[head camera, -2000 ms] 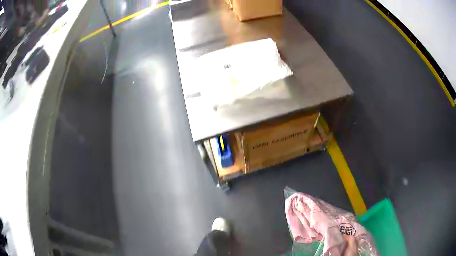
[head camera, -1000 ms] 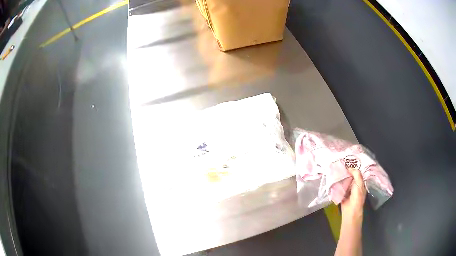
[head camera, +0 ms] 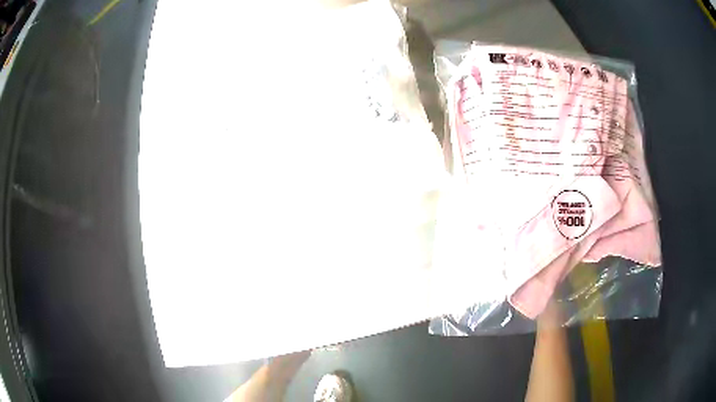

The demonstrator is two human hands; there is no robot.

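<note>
A clear polybag (head camera: 471, 314) with black print and a round mark holds a folded pink item (head camera: 542, 141) with snaps. It lies flat to my view over the right edge of the table, its lower part beyond the front edge. My right hand (head camera: 553, 316) is at the bag's lower edge, seen through the plastic, its fingers mostly hidden behind the bag and pink item. My left hand (head camera: 289, 363) is low, just below the table's front edge, blurred, and its fingers cannot be made out.
The metal-topped table (head camera: 514, 22) is mostly washed out by glare. A white or clear bag stack (head camera: 385, 98) lies on it, its outline partly lost. Grey floor with a yellow line (head camera: 598, 361) runs to the right. A shoe (head camera: 334, 389) shows below the front edge.
I am closer to the table. The bagged pink item has come up from low right and now spreads flatter, over the table's right edge. My left hand has come into view. The carton has left view.
</note>
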